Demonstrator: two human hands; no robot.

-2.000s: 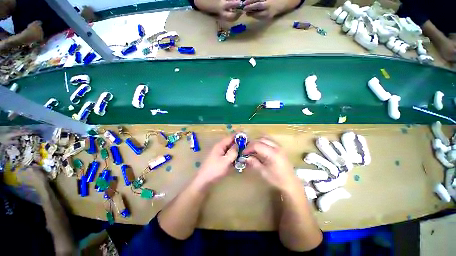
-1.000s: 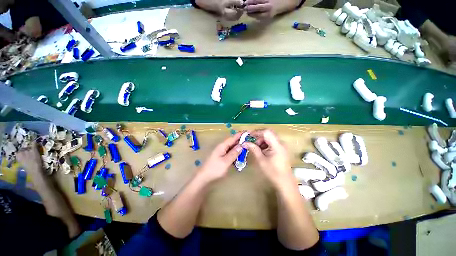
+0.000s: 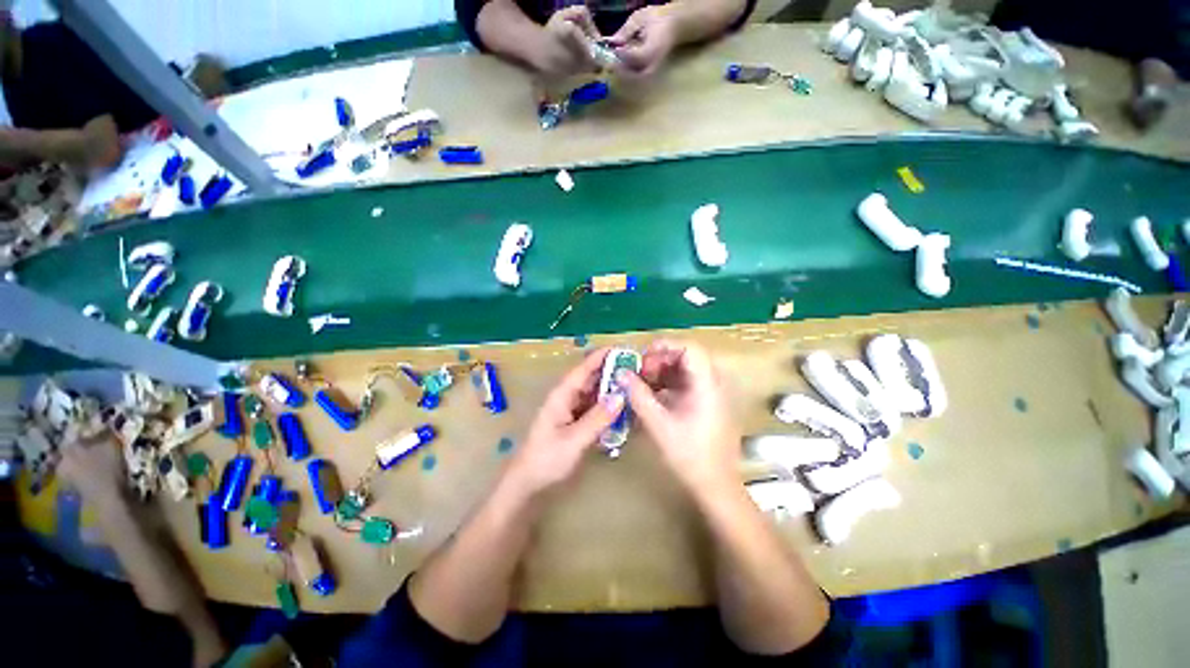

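A white housing with a blue battery and a green circuit board in its upper end is held upright in front of me. My left hand grips its left side. My right hand is on its right side, fingers at the board. Blue batteries with green boards and thin wires lie in a loose group to my left. White housings lie in a group to my right.
A green belt carries white housings, a wired battery and scraps. A grey post crosses at left. A neighbour's arm is at lower left. Another person's hands work across the belt. More housings lie far right.
The green board now lies flat in the upper end of the held housing, under my fingers. Items on the belt have moved left. The whole view has shifted and tilted slightly.
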